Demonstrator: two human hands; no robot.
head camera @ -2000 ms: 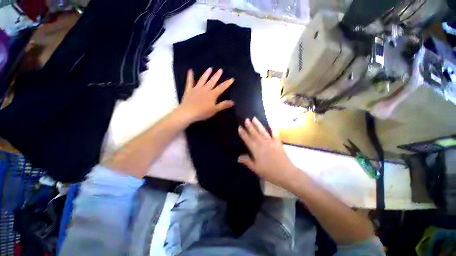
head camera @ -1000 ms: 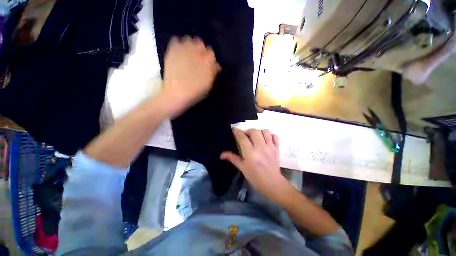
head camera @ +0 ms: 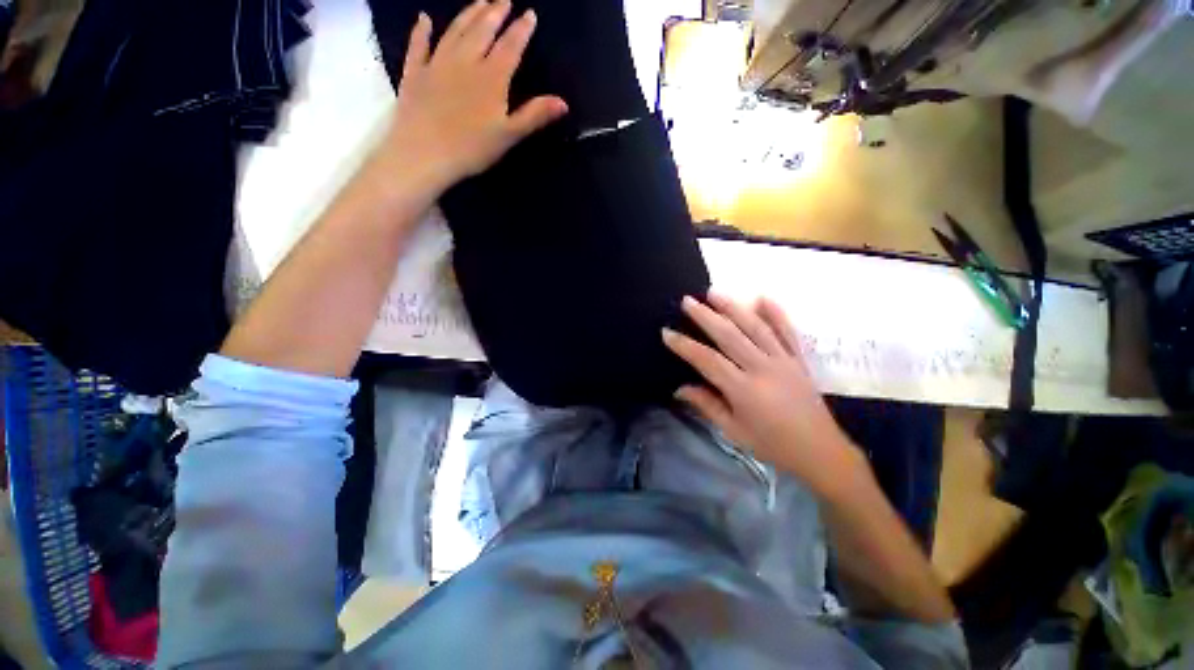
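A black fabric panel (head camera: 576, 249) lies on the white table, left of the machine bed, and its rounded lower end hangs slightly over the front edge. A short pale slit (head camera: 610, 130) shows across it. My left hand (head camera: 465, 98) lies flat on the panel's upper left part, fingers spread. My right hand (head camera: 753, 367) rests at the panel's lower right edge, fingers slightly apart, holding nothing that I can see. The sewing machine's needle area (head camera: 851, 92) is at the upper right, not touching the panel.
Green-handled thread snips (head camera: 985, 275) lie right of the needle beside a black strip (head camera: 1023, 210). A heap of black cut pieces (head camera: 111, 223) lies on the left. A blue plastic basket (head camera: 46, 497) stands at the lower left. A ruler scale (head camera: 890, 356) marks the front table edge.
My left hand has opened from a closed shape and moved up the panel. The panel's lower part now lies spread and smooth, with a pale slit showing. My right hand has moved right to its edge.
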